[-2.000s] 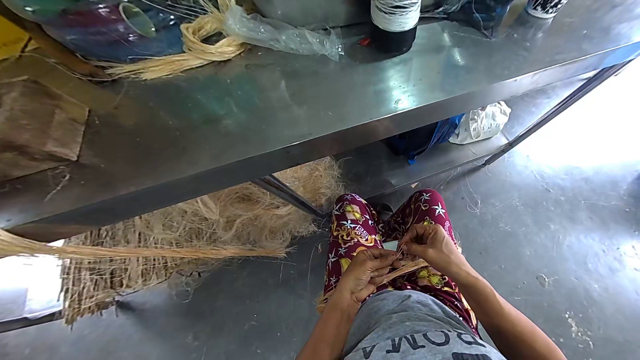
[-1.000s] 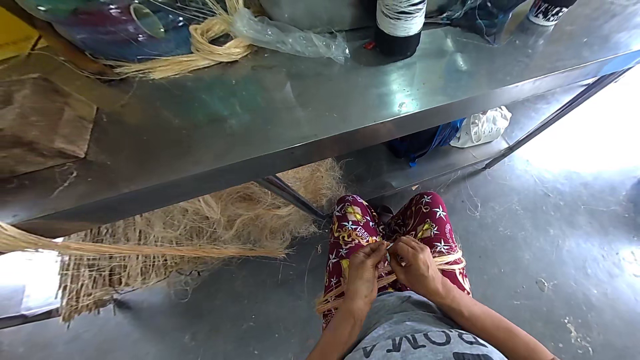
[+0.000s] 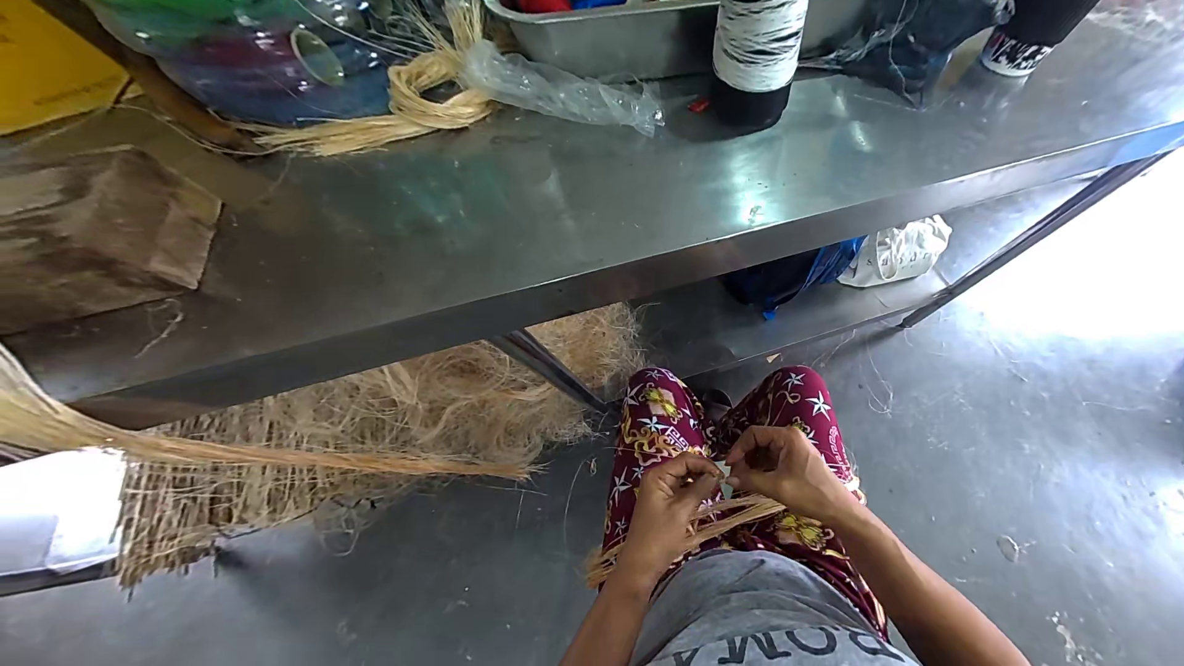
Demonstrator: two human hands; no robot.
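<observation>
Above my lap, my left hand (image 3: 675, 499) has its thumb and forefinger pinched together, apparently on a fine fibre strand. Just to its right, my right hand (image 3: 784, 470) pinches at nearly the same spot, its fingertips close to the left ones. The strand between them is too thin to make out clearly. A bundle of pale plant fibre (image 3: 731, 518) lies across my thighs, under both hands, over the maroon patterned trousers. A longer hank of fibre (image 3: 324, 457) hangs over the table's left edge, its tip pointing toward my knees.
A steel table (image 3: 518, 222) stands before me, holding a coiled fibre hank (image 3: 435, 92), clear plastic (image 3: 564, 88), a cone of white thread (image 3: 758, 42), a metal tray (image 3: 610, 42) and a brown block-like object (image 3: 102, 231). Loose fibre (image 3: 416, 398) and a white bag (image 3: 897, 254) are below.
Both hands have shifted about over the lap; since one second ago their backs have moved apart while the fingertips stay near each other. The fibre bundle on the thighs shows between them.
</observation>
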